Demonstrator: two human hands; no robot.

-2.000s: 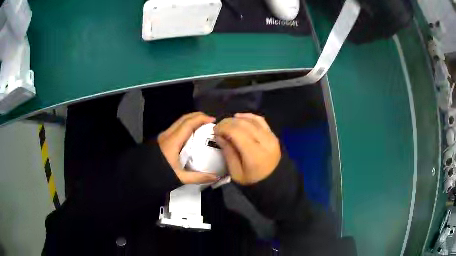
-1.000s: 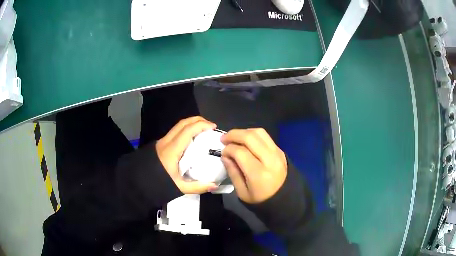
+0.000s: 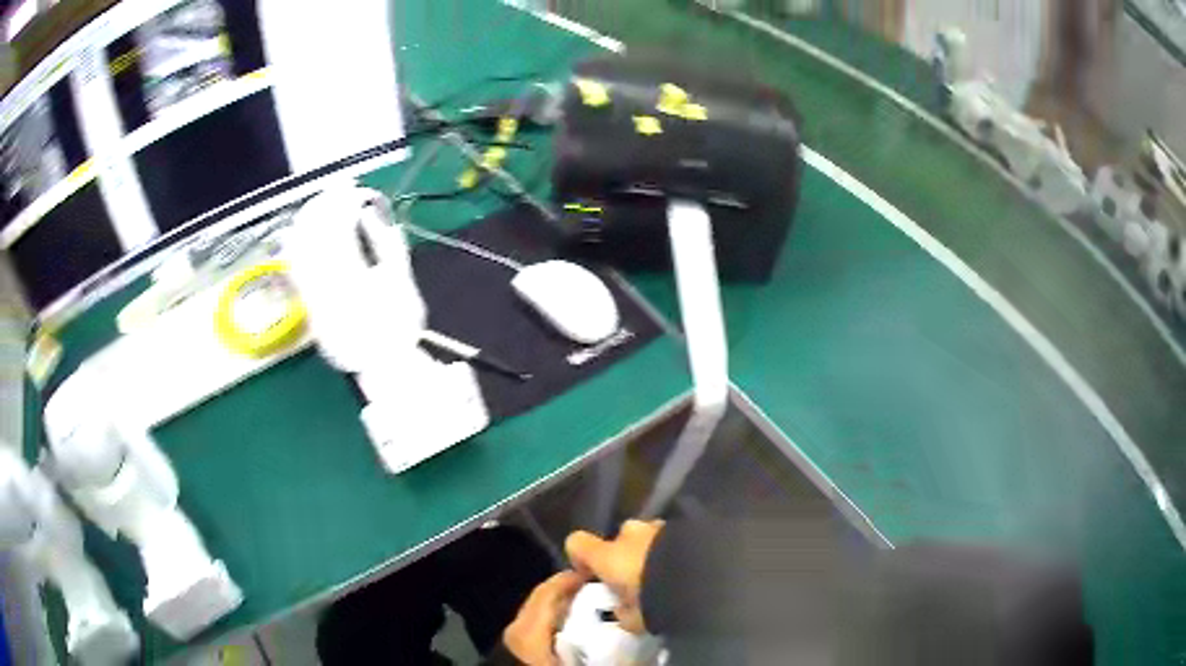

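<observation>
A white camera head (image 3: 600,635) is at the bottom of the picture, below the bench edge, its lower part cut off. A small dark opening shows on it. My left hand (image 3: 536,622) holds it from the left, partly cut off by the picture's edge. My right hand (image 3: 618,562) is at its upper right side, partly hidden by the blurred dark sleeve; whether its fingers grip anything is not clear. The camera's bracket is out of view.
White cameras stand on the green bench (image 3: 299,520), one (image 3: 351,280) beside the mouse pad (image 3: 475,312). The mouse (image 3: 567,301), yellow tape roll (image 3: 260,310), keyboard (image 3: 182,371), pen (image 3: 481,354) and monitor (image 3: 208,143) are behind. A label strip (image 3: 698,293) hangs from a black box (image 3: 676,163).
The view has swung up and tilted, bringing the monitor, keyboard and black box into sight. My hands and the camera head now sit at the bottom edge. The right sleeve reaches across the lower right.
</observation>
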